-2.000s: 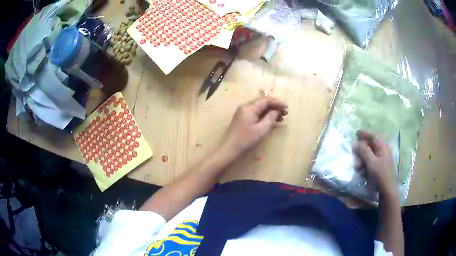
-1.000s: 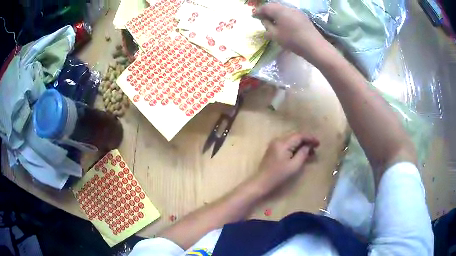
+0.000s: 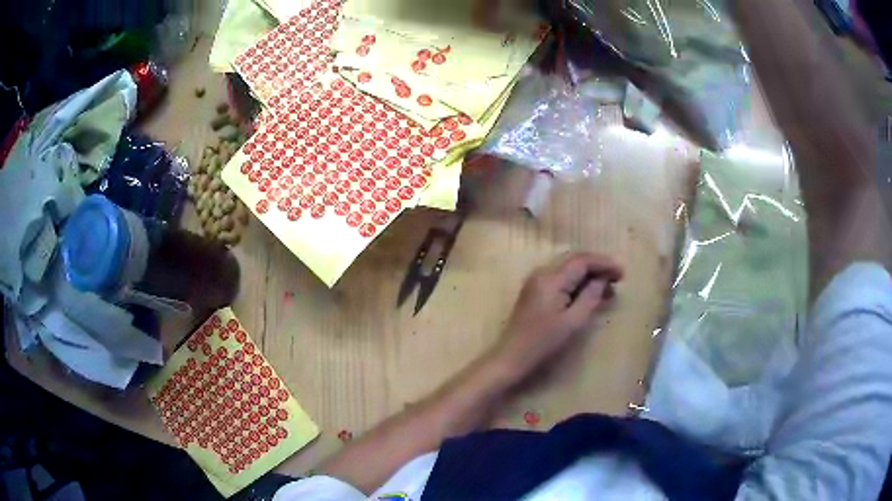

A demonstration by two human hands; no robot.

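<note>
My left hand (image 3: 572,294) rests on the table with its fingers curled in, and I see nothing in it. My right forearm reaches up past the top right edge, and the hand is out of the picture. A clear bag with a light green garment (image 3: 743,264) lies flat at the right, partly under my right arm. Sheets of round red stickers (image 3: 337,157) lie at the top centre, with a sparsely filled sheet (image 3: 421,68) over them. Another sticker sheet (image 3: 230,406) lies at the lower left.
Dark thread snips (image 3: 430,264) lie left of my left hand. A small clear bag (image 3: 557,122) and a small pale piece (image 3: 537,193) lie above it. A blue-lidded jar (image 3: 96,245), pale cloth pieces (image 3: 39,235) and a tan pile like peanuts (image 3: 217,186) are at the left.
My right hand has moved from the bagged garment to the sticker sheets, then right and up out of the picture. My left hand stays curled on the table. The view has shifted.
</note>
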